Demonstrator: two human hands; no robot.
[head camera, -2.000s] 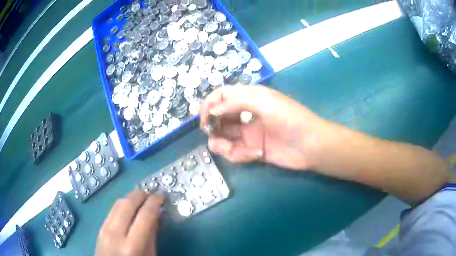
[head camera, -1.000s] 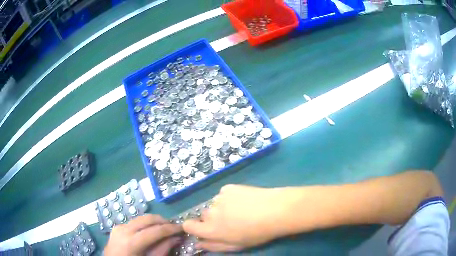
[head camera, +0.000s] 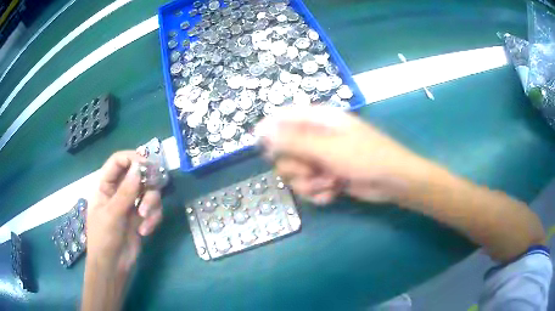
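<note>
A silver fixture plate (head camera: 244, 215) lies in front of me, with round parts in its three-by-three seats. A blue parts tray (head camera: 176, 130) heaped with shiny metal discs (head camera: 243, 79) lies beyond it. My right hand (head camera: 331, 155) is blurred, fingers curled, over the gap between the tray's near edge and the plate; whether it holds a disc is unclear. My left hand (head camera: 125, 200) is left of the plate, fingers bent. Its fingertips overlap a second filled fixture plate (head camera: 156, 159) and partly hide it; whether they grip anything is unclear.
A dark fixture plate (head camera: 89, 123) lies at the left. Another filled one (head camera: 71, 231) is beside my left wrist, and one stands out edge-on (head camera: 18, 261) at the far left. A clear plastic bag (head camera: 538, 67) is at the far right. White stripes cross the green surface.
My hands were together over the near plate a second ago. Now my left hand has moved left, off it, and my right hand has risen toward the tray. The camera view has shifted.
</note>
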